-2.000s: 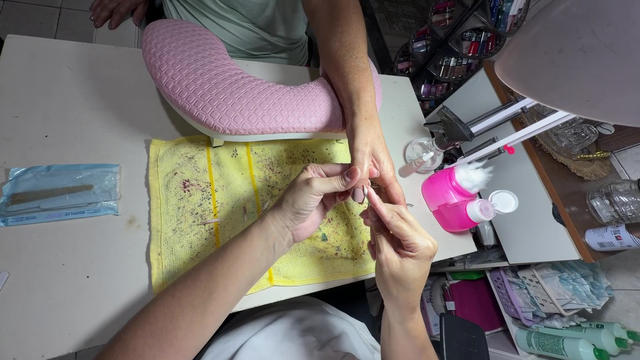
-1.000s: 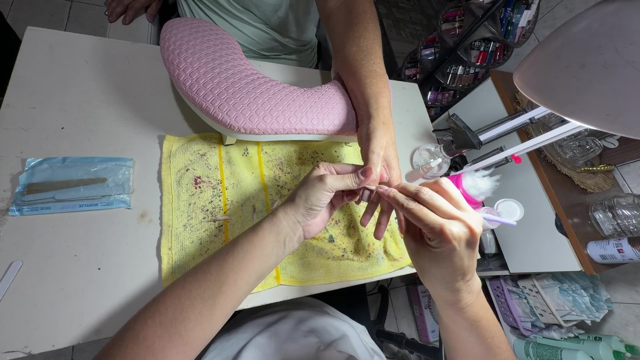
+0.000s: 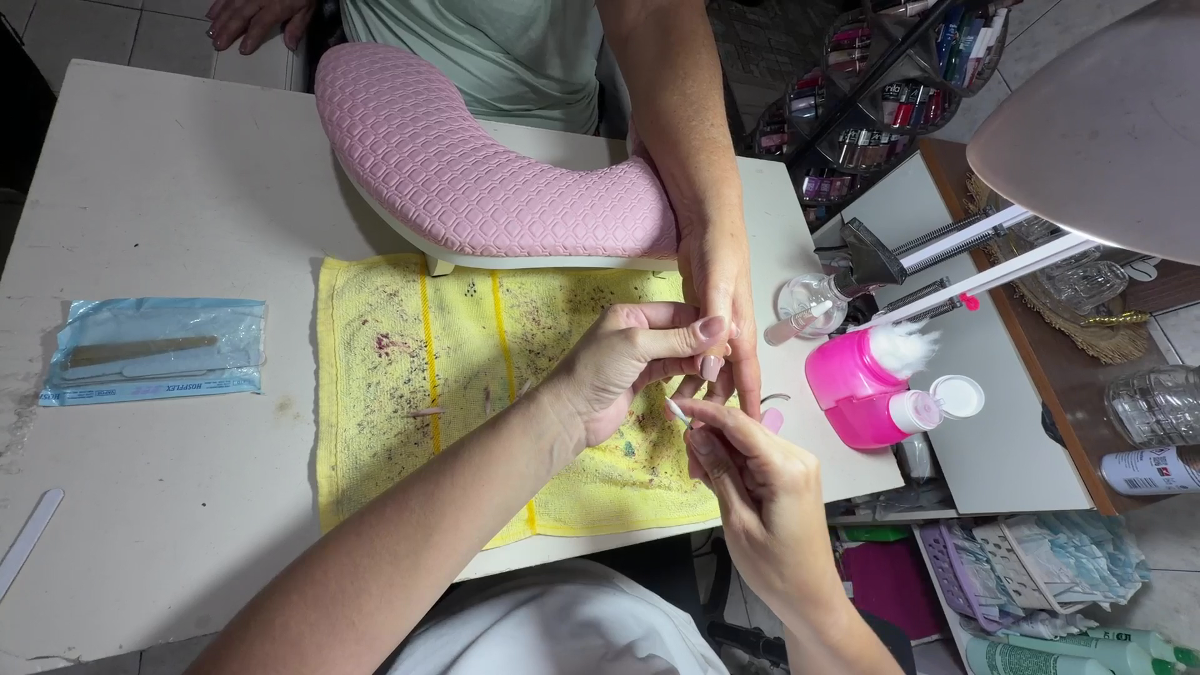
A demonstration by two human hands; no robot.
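Note:
My left hand (image 3: pixel 623 366) pinches a finger of the other person's hand (image 3: pixel 717 281), whose forearm lies against the right end of a pink padded armrest (image 3: pixel 497 187). Just below and to the right, my right hand (image 3: pixel 750 478) holds a thin tool with a small white tip (image 3: pixel 677 412), a little apart from the held finger. The rest of that tool is hidden by my fingers. Under the hands is a yellow towel (image 3: pixel 375 469) with dark specks. A pink pump bottle with white cotton (image 3: pixel 848 380) stands to the right of the hands, beside an uncapped white cap (image 3: pixel 957 397).
On the left lie a blue sterilization pouch (image 3: pixel 155 380) with tools and a nail file (image 3: pixel 30 539). A glass jar (image 3: pixel 808 305) stands near the lamp arm (image 3: pixel 984 272). The lamp shade (image 3: pixel 1106 131) overhangs the right side, with a nail polish rack (image 3: pixel 872 103) behind.
One second ago my right hand held a pale lilac stick across the held finger; now a white-tipped thin tool shows in its fingers, lower and away from that finger. My left hand keeps its pinch.

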